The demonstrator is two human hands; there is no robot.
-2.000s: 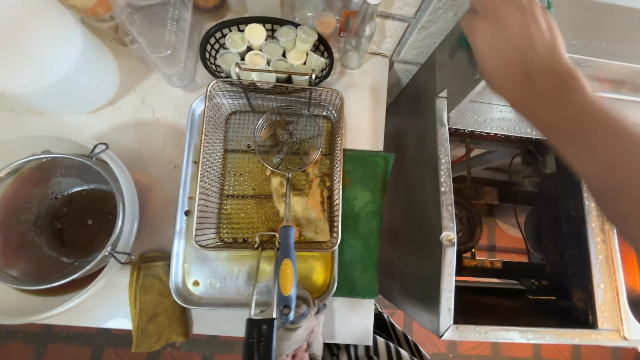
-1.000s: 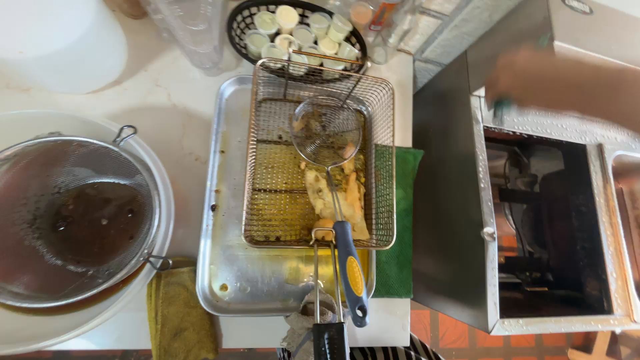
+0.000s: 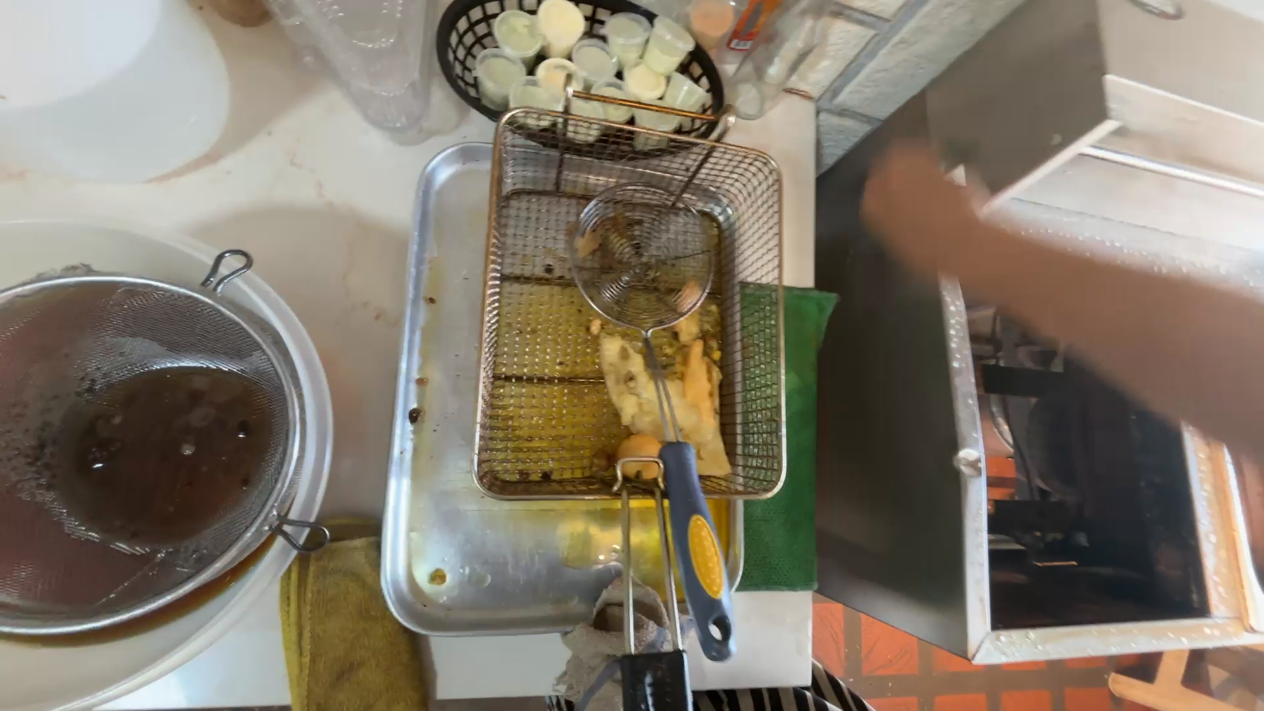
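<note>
My right hand (image 3: pixel 918 202), blurred, reaches from the right over the dark side panel of an open steel appliance (image 3: pixel 973 464); whether it holds anything is unclear. My left hand is out of view. On an oily metal tray (image 3: pixel 400 494) sits a wire fryer basket (image 3: pixel 489 326) containing battered fried pieces (image 3: pixel 632 390). A round wire skimmer (image 3: pixel 642 257) lies in it, its blue and yellow handle (image 3: pixel 696 553) over the near rim. Beside that runs the basket's black-gripped handle (image 3: pixel 655 681), near a greyish cloth (image 3: pixel 617 632).
At left, a mesh strainer (image 3: pixel 286 415) with dark liquid rests over a white basin (image 3: pixel 321 395), near a mustard cloth (image 3: pixel 355 632). A green cloth (image 3: pixel 785 533) lies beneath the tray's right side. Lidded cups (image 3: pixel 592 61) fill a black basket (image 3: pixel 454 59) behind.
My right hand has come down from the top edge and moved left to the appliance's side panel. The fryer basket and skimmer stay together on the tray. The view has shifted and moved closer.
</note>
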